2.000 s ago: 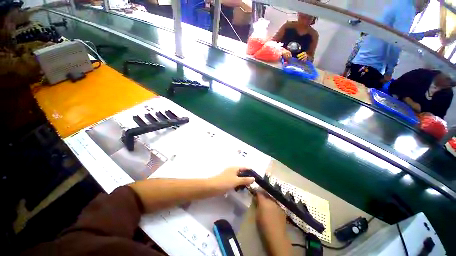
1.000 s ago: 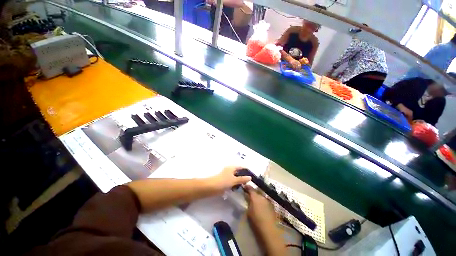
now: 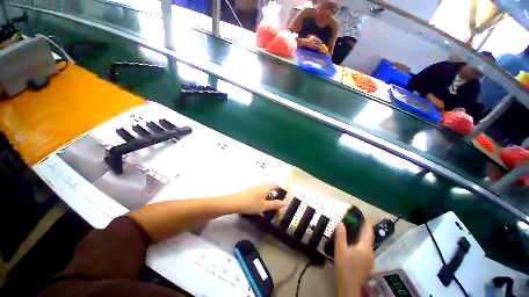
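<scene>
A black pronged unit (image 3: 299,228) lies over the cream dotted board (image 3: 325,200), its several short teeth pointing up and away from me. My left hand (image 3: 258,199) grips the unit's left end. My right hand (image 3: 355,252) is at the unit's right end and holds a handheld black tool (image 3: 352,220) that shows green. A thin black cable runs down from near the unit's right end. A second black pronged unit (image 3: 148,142) lies on the printed white sheet (image 3: 191,174) to the left.
A blue-edged black device (image 3: 254,268) lies near my forearms. A white power supply (image 3: 432,255) with lit digits stands at right. A black plug (image 3: 383,231) is beside it. An orange mat (image 3: 64,110) with a grey-white box (image 3: 26,64) is at left. The green conveyor (image 3: 278,130) carries more black units. People sit opposite.
The held unit has turned so its teeth face up the view. My right hand has moved right and now holds the black tool. The camera view has shifted right.
</scene>
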